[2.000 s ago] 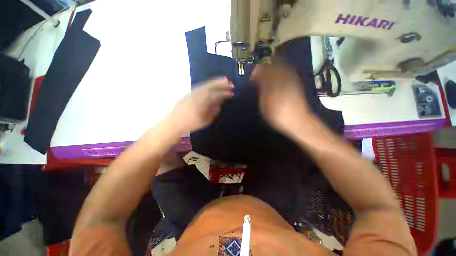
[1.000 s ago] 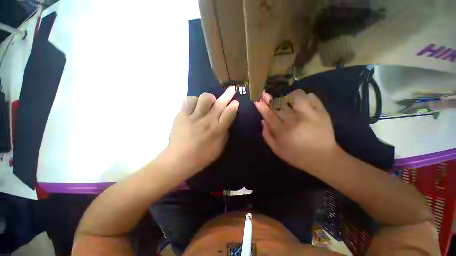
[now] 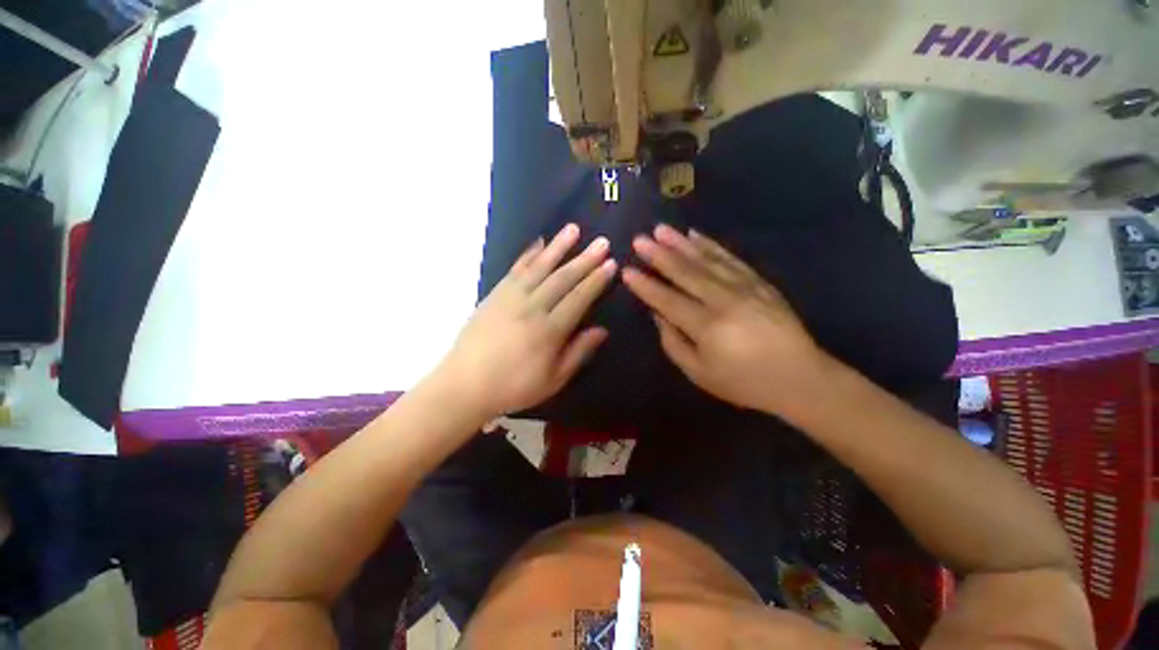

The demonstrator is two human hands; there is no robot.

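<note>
A large dark garment panel [image 3: 839,241] lies on the table under the sewing machine head [image 3: 813,57] and hangs over the front edge. The lit presser foot [image 3: 611,185] is down at the cloth; whether it touches cannot be told. My left hand [image 3: 534,324] lies flat on the cloth, left of and below the foot, fingers spread. My right hand [image 3: 731,318] lies flat on the cloth, right of and below the foot, fingers slightly apart. Both hands press on the cloth without pinching it.
A long dark cut panel [image 3: 140,229] lies at the table's left. Scissors [image 3: 890,191] lie right of the needle, partly covered. Small tools [image 3: 1017,231] and a grey control panel [image 3: 1138,260] are further right. A red basket [image 3: 1074,470] hangs below at right.
The view has moved back from the machine head. Both hands have drawn back from the presser foot and now lie flatter. Compared with two seconds ago, the cloth spreads further right, partly over the scissors.
</note>
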